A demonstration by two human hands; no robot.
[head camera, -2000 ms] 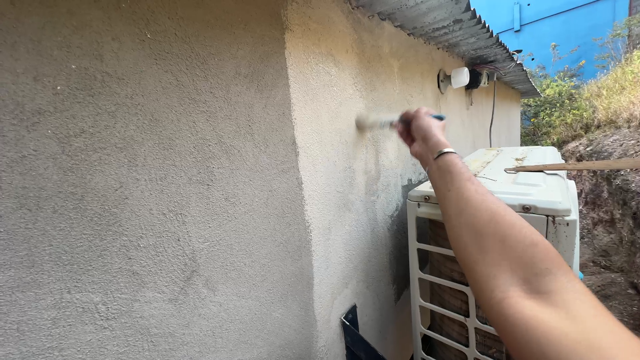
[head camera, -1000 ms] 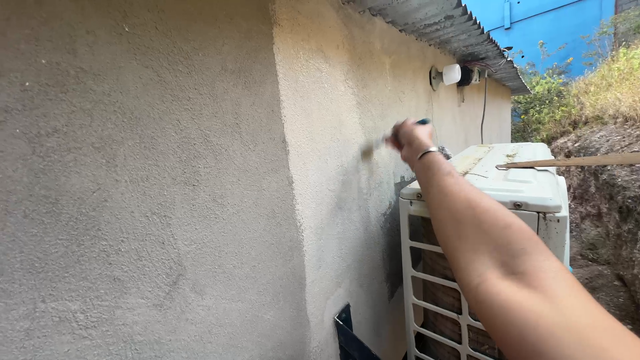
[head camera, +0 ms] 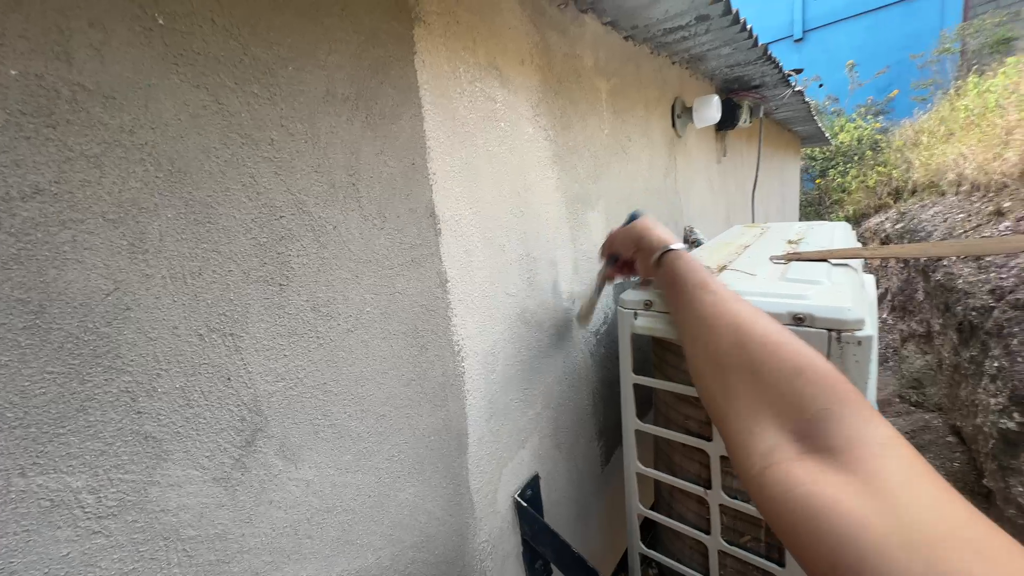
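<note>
A paintbrush [head camera: 594, 300] is in my right hand [head camera: 636, 246], its dark handle rising past my fingers and its pale bristles pointing down at the textured wall [head camera: 512, 240]. The bristles are at the wall's surface, just left of the white air-conditioner outdoor unit [head camera: 744, 312]. The wall carries a cream tone above and greyer patches around the brush, with a dark patch beside the unit. A metal bracelet circles my right wrist. My left hand is out of view.
A black metal bracket [head camera: 548, 532] juts from the wall low down. A wooden stick [head camera: 904, 250] reaches over the unit's top. Above are a corrugated roof edge [head camera: 704, 36] and a wall lamp [head camera: 706, 111]. An earth bank [head camera: 944, 352] rises at the right.
My right hand and the paintbrush have moved down along the wall, close to the unit's top corner. The bristles, pointing left two seconds ago, now point downward.
</note>
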